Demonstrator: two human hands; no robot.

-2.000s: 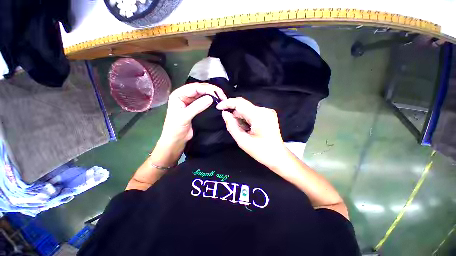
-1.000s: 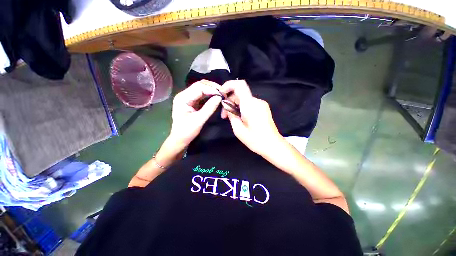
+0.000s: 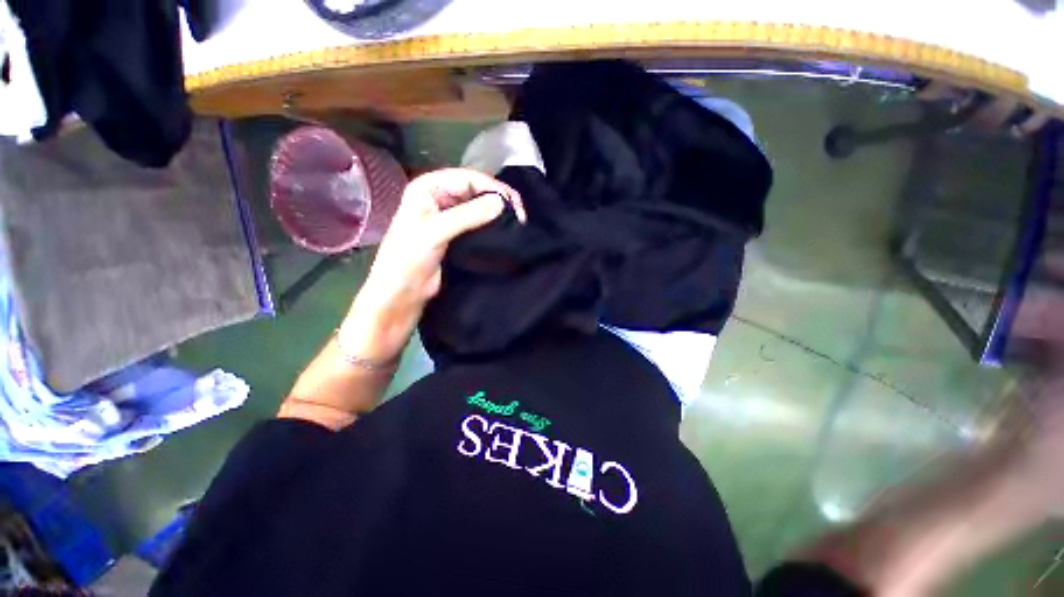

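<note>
The black garment (image 3: 671, 251) lies bunched over my lap. My left hand (image 3: 449, 222) is at its upper left part, thumb and forefinger pinching a bit of the black cloth. A pale grey-white piece (image 3: 504, 147) shows just above that hand. My right hand (image 3: 1013, 461) is far out at the right edge, strongly blurred and partly cut off; its fingers and anything in them cannot be made out. A thin dark line, looking like thread, slants from the garment's right side towards it. No needle can be made out.
A white table with a yellow tape measure (image 3: 607, 40) along its edge is in front. A pink-red mesh basket (image 3: 321, 189) stands on the floor at left. Dark cloth (image 3: 111, 82) hangs at upper left, above a grey covered surface (image 3: 128, 251). Blue-white cloth (image 3: 140, 418) is at far left.
My right hand has left the left hand's fingertips and swung far out to the right. My left hand still pinches the cloth. The garment is more bunched towards the left hand.
</note>
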